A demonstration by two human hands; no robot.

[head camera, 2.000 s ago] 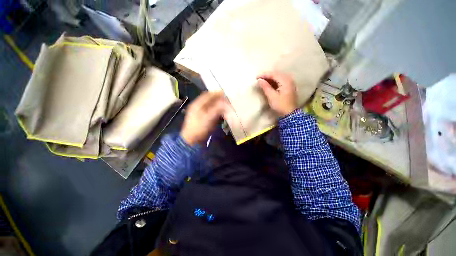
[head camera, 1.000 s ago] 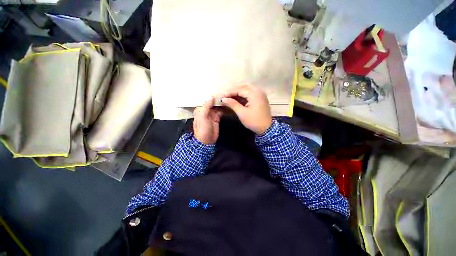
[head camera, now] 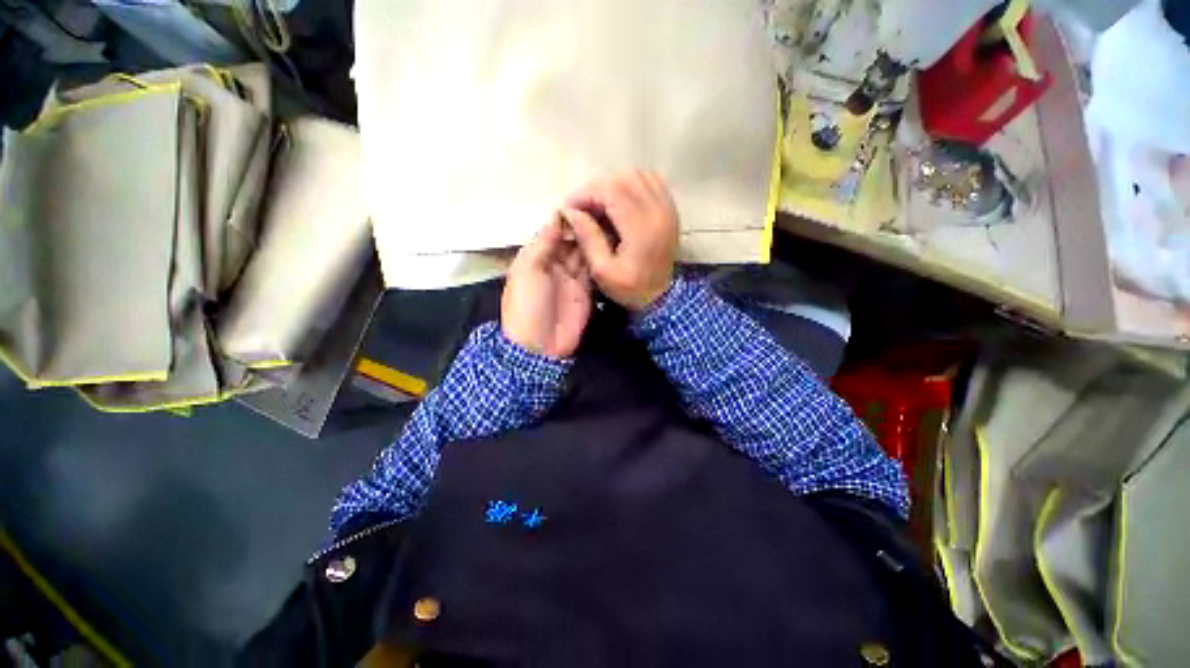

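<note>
A beige bag body [head camera: 574,105] with yellow edging down its right side lies in front of me, its hem towards my lap. My left hand [head camera: 546,290] is at the middle of the hem, palm partly turned up, fingertips against the edge. My right hand [head camera: 632,238] is over the hem with thumb and fingers bent, meeting my left fingertips. The fingertips of both hands come together at the hem. Whether a small part is pinched between them is too small to tell.
Beige bags with yellow edges [head camera: 98,242] are stacked at left. At right, the bench [head camera: 1031,261] holds a yellow press base [head camera: 816,176], a red box [head camera: 979,85] and small metal parts [head camera: 959,183]. More bags [head camera: 1044,483] stand by a red bin [head camera: 900,405] at lower right.
The bag has turned from slanted to square in front of me. Both hands have come together at the middle of its hem. The view has shifted slightly.
</note>
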